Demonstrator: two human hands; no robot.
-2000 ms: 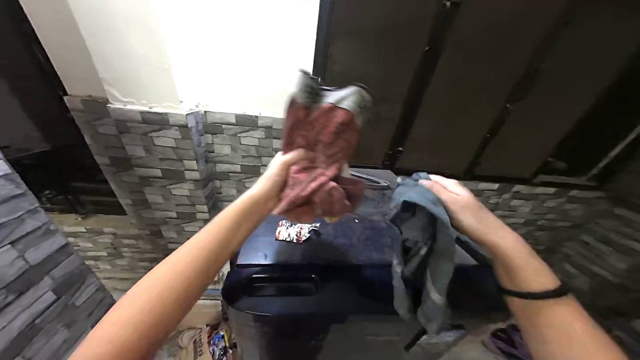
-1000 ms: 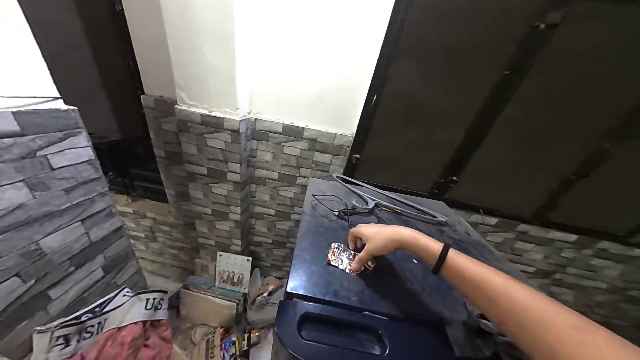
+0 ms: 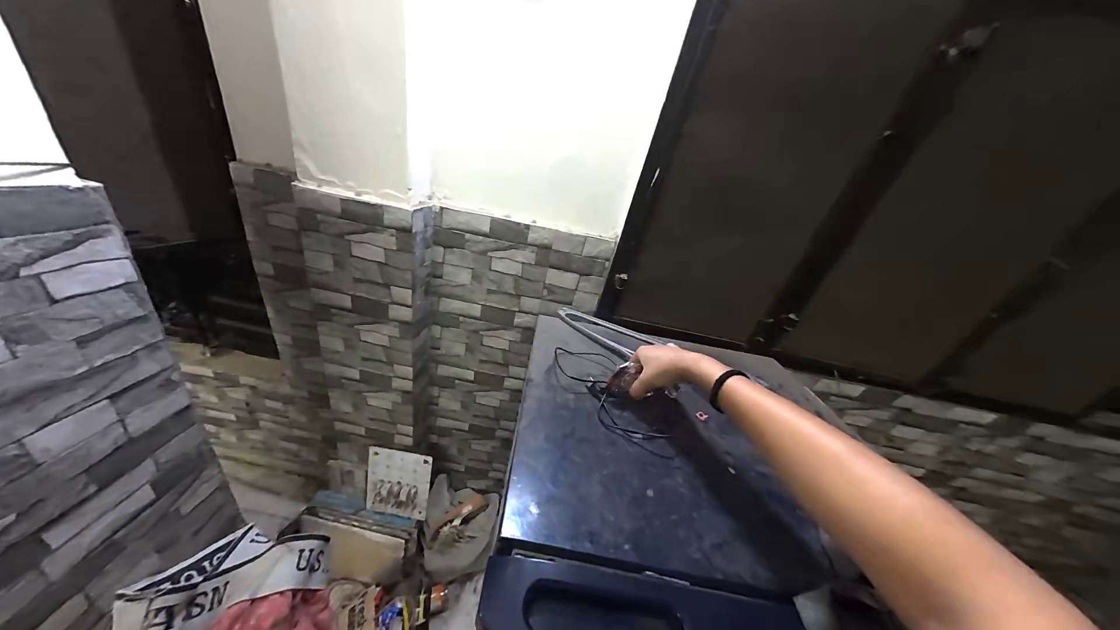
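My right hand, with a black band at the wrist, reaches across the dark blue glossy top of an appliance. Its fingers pinch a small crumpled shiny packet near the back left edge. Close to the packet lie a thin black cable and a grey hanger-like loop, partly behind the hand. My left hand is outside the view. At the lower left, a red garment with a lettered white and black waistband shows; what holds it is hidden.
A dark recessed handle runs along the appliance's near edge. Left of it stand stacked boxes, a card with small items, and footwear. A stone-tiled pillar rises at the left; dark panels stand behind.
The blue-grey cloth, in my right hand two seconds ago, is out of that hand. Since one second ago, my right hand has moved the packet toward the back of the top, beside the cable.
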